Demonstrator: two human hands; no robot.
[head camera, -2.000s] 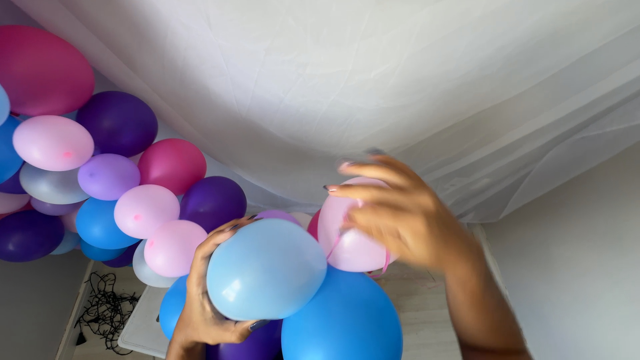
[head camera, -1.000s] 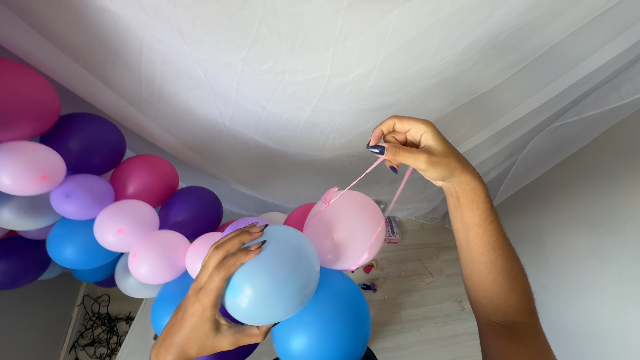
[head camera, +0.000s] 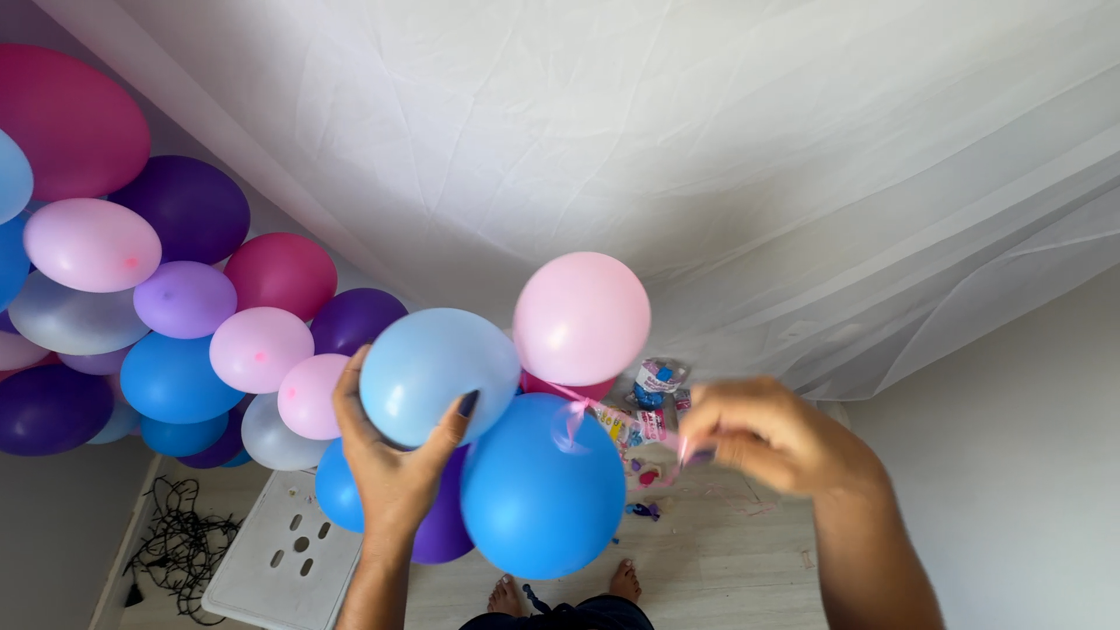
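Observation:
My left hand (head camera: 398, 451) grips a light blue balloon (head camera: 437, 372) from below and the left, its thumb across the front. Touching that balloon are a pale pink balloon (head camera: 582, 317) and a larger blue balloon (head camera: 542, 490); part of a magenta balloon (head camera: 573, 391) shows behind them. To their right, my right hand (head camera: 761, 437), blurred, pinches a thin pink ribbon (head camera: 604, 407) that runs from between the pink and blue balloons. A garland of pink, purple, blue, magenta and silvery balloons (head camera: 261, 350) stretches to the upper left.
White sheer fabric (head camera: 560, 131) hangs ahead. At lower left are a white plastic stool (head camera: 262, 577) and a tangle of black cable (head camera: 179, 542). Balloon packets (head camera: 656, 381) and scraps (head camera: 646, 510) lie on the pale floor (head camera: 726, 569) near my feet. A grey wall (head camera: 1015, 420) stands at right.
My right hand has pulled out a pink strand from the pink balloon and since come down to the right of the cluster. My left hand still holds the light blue balloon.

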